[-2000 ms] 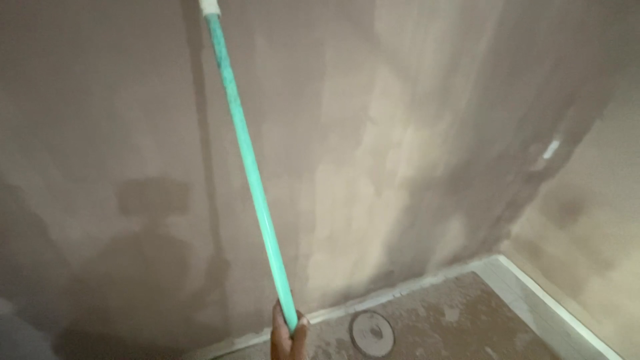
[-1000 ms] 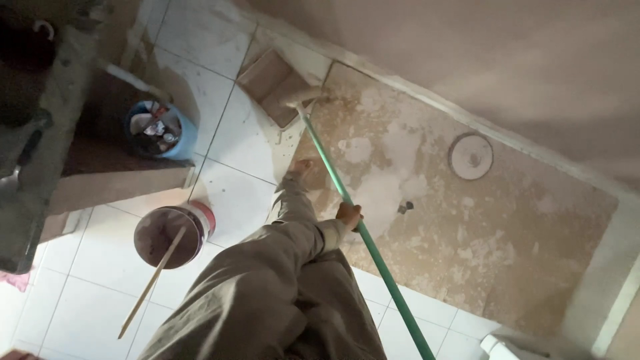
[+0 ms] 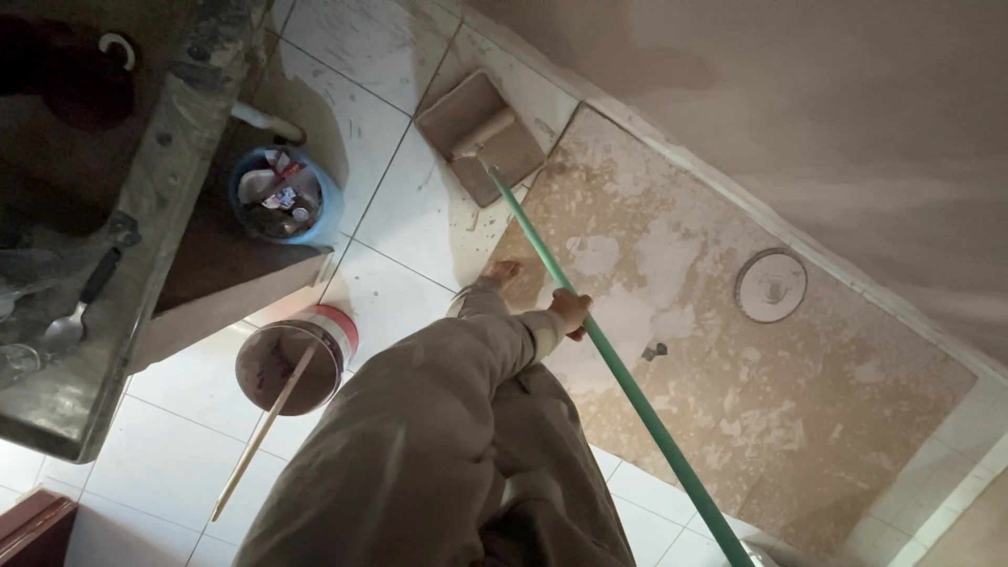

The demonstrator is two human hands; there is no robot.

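Note:
My left hand (image 3: 571, 313) is closed around the middle of a green roller pole (image 3: 630, 386). The pole slants from the upper middle to the bottom right edge, where its end runs out of view. At its far end a paint roller (image 3: 484, 134) lies in a paint tray (image 3: 520, 157) coated in brownish paint. My right hand is not in view. To the left, a bucket (image 3: 268, 366) with brownish residue inside has a wooden stick (image 3: 272, 417) leaning out of it.
White floor tiles (image 3: 189, 449) border a paint-spotted brown board or sheet (image 3: 701, 409) with a round cover (image 3: 772, 285). A blue bin (image 3: 323, 213) of rubbish stands by a dark counter (image 3: 102, 394) bearing a spoon (image 3: 67, 327). The wall (image 3: 890, 157) rises at upper right. A bare foot (image 3: 504, 272) is near the tray.
Two seconds ago the pole was raised toward the wall; now its roller end is down in the tray. The view has swung down to the floor.

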